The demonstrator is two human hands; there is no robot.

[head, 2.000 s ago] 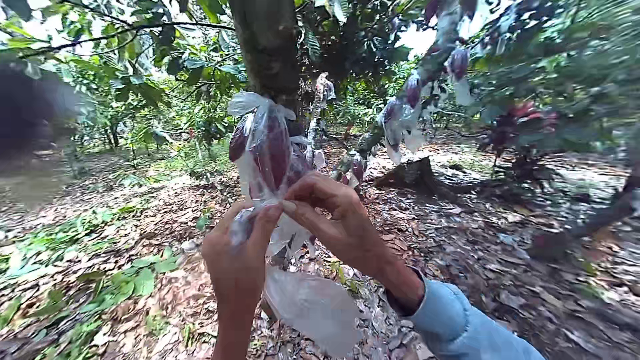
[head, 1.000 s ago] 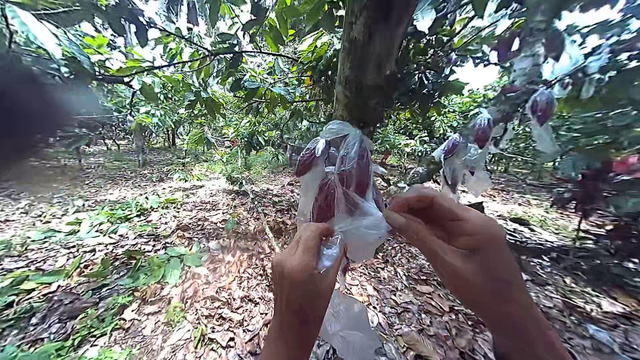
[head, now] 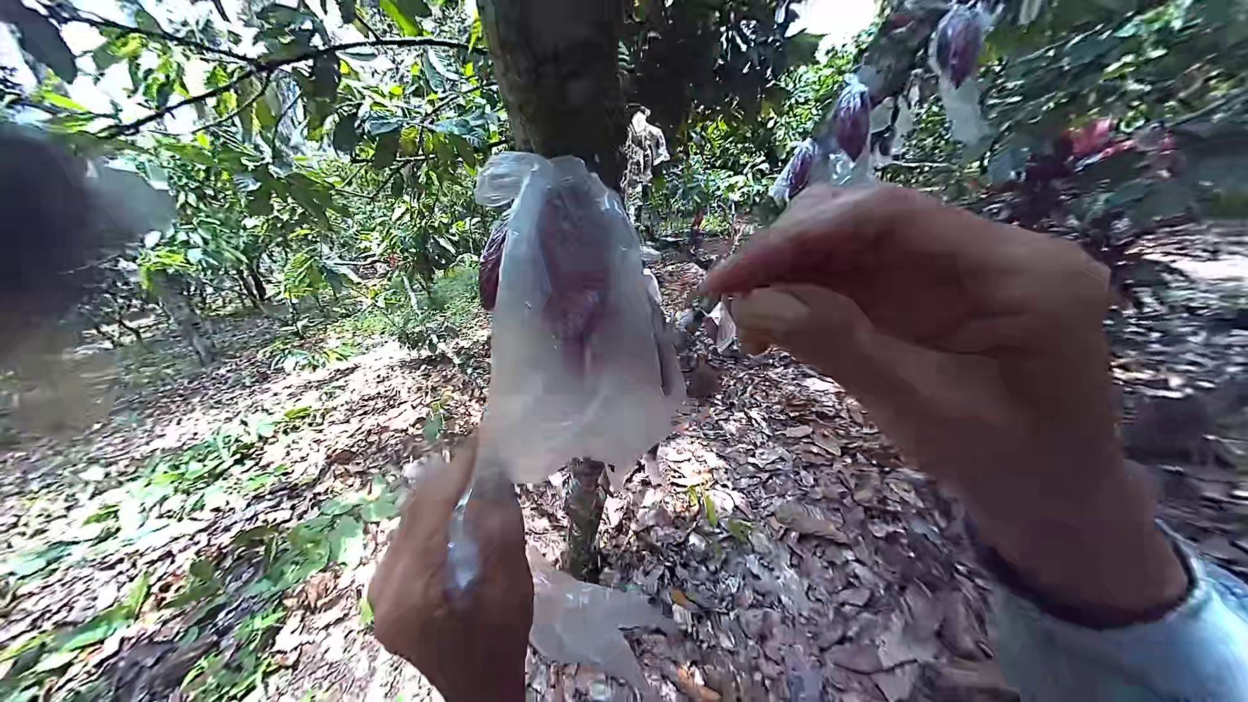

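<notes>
A reddish-purple cacao pod point(head: 575, 253) hangs against the trunk inside a clear plastic bag point(head: 585, 409), which is gathered at its top and spreads loosely below. Another dark pod point(head: 492, 265) shows at its left edge. My left hand point(head: 458, 575) is at the bag's lower left corner, with a strip of plastic along its fingers; its fingertips are blurred, so its grip is unclear. To the right of the bag, apart from it, is my right hand point(head: 926, 361), thumb and fingertips close together; whether anything thin is between them cannot be told. More plastic film point(head: 595, 619) hangs below.
The cacao trunk point(head: 556, 78) rises behind the bag. Several bagged pods point(head: 850, 122) hang from a slanting branch at upper right. A thin branch point(head: 322, 49) crosses the upper left. Leaf litter point(head: 799, 526) covers the ground. A dark blurred shape point(head: 44, 224) fills the left edge.
Both hands were together at the bag's lower part two seconds ago; my right hand has since moved off to the right. The bag's lower part, bunched before, now hangs spread out. The view has shifted.
</notes>
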